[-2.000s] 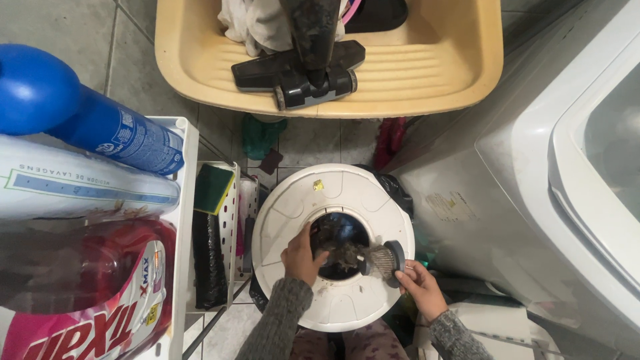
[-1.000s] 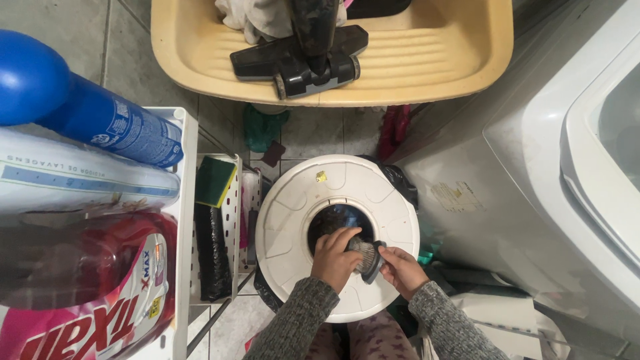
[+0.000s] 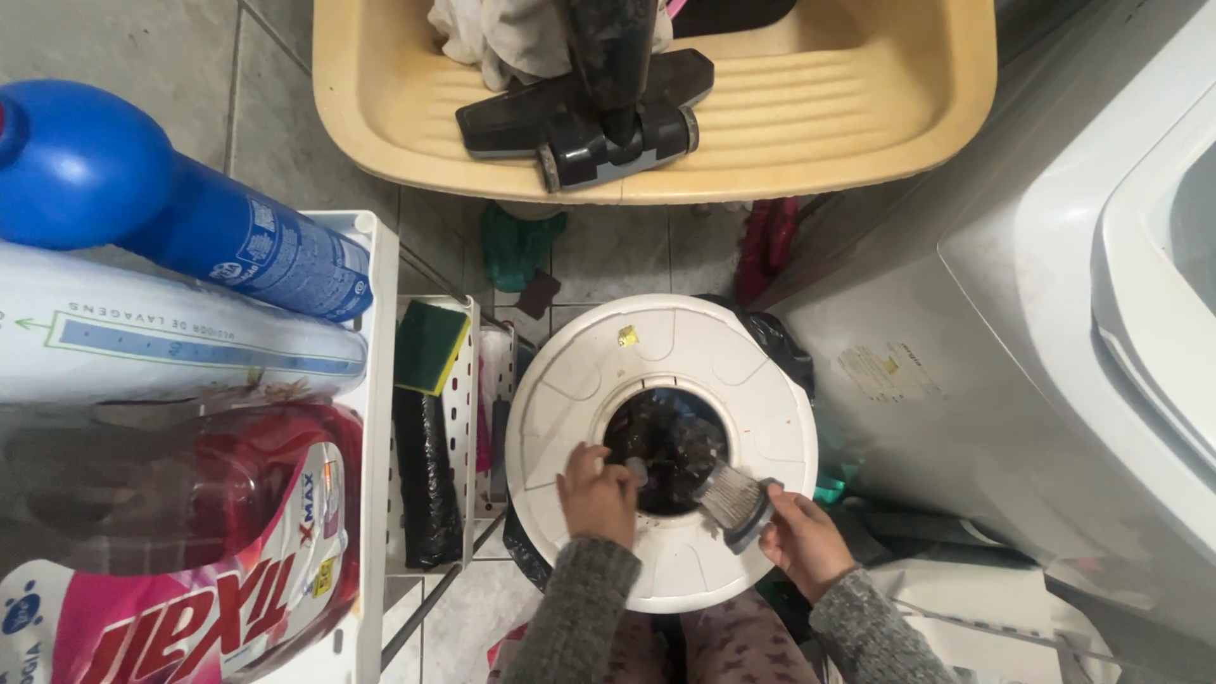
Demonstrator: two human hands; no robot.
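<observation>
My right hand (image 3: 807,543) grips the dark rim of a pleated vacuum filter (image 3: 736,503), tilted over the edge of the bin's round opening. My left hand (image 3: 600,494) is at the opening's left edge, apart from the filter, fingers bent, with what looks like a small tuft of grey dust (image 3: 636,469) at the fingertips. Beneath both hands is the white round lid (image 3: 560,418) of a trash bin lined with a black bag (image 3: 781,347). Dark plastic and dusty matter show inside the opening.
A beige laundry sink (image 3: 807,176) holding a black vacuum floor head (image 3: 617,133) and cloth is ahead. At left, a white shelf (image 3: 380,285) holds detergent and a blue bottle (image 3: 256,242); a sponge (image 3: 432,347) lies in a basket. A white washing machine (image 3: 950,313) stands at right.
My left hand has moved off the filter to the left edge of the opening. The filter, still in my right hand, now shows its pleats.
</observation>
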